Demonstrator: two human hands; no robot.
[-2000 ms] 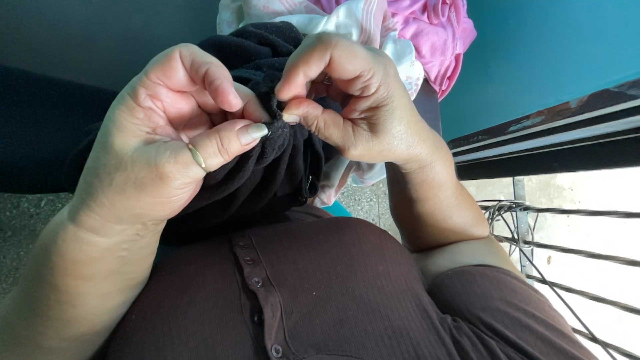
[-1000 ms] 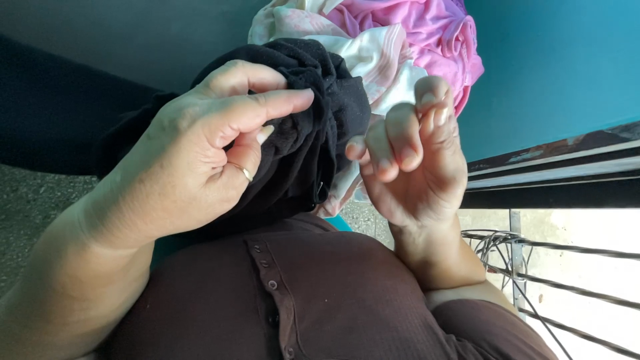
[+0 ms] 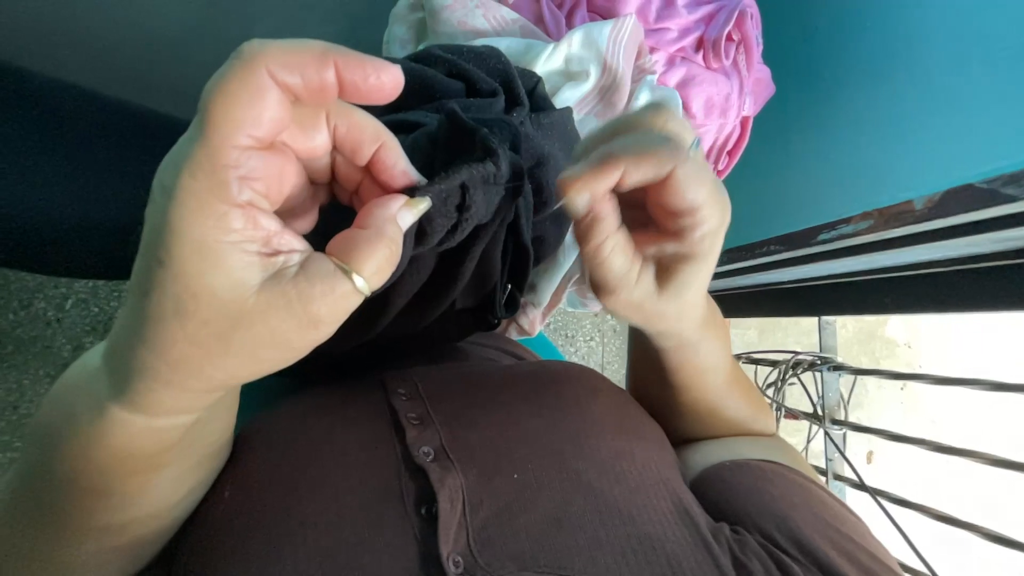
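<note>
Black fabric (image 3: pixel 480 184) lies bunched up in front of my chest. My left hand (image 3: pixel 280 208), a ring on its thumb, pinches an edge of this fabric between thumb and finger. To the right of the cloth, my right hand (image 3: pixel 648 208) is raised, blurred, with thumb and index finger pressed together. A thin, faint line shows at its fingertips, perhaps a needle or thread; which one I cannot tell. A small metallic pin or clasp (image 3: pixel 506 292) shows on the lower edge of the black fabric.
Beyond the black fabric lie a white and pink cloth (image 3: pixel 592 64) and a bright pink cloth (image 3: pixel 712 72). At the right are a teal surface (image 3: pixel 864 104), metal bars (image 3: pixel 928 440) and a coil of dark cable (image 3: pixel 792 384). Speckled floor (image 3: pixel 588 340) shows below.
Two seconds ago both hands met at the black fabric; my right hand is now apart from it, to the right. Since one second ago, my left hand has turned and its fingertips have closed on the fabric's edge.
</note>
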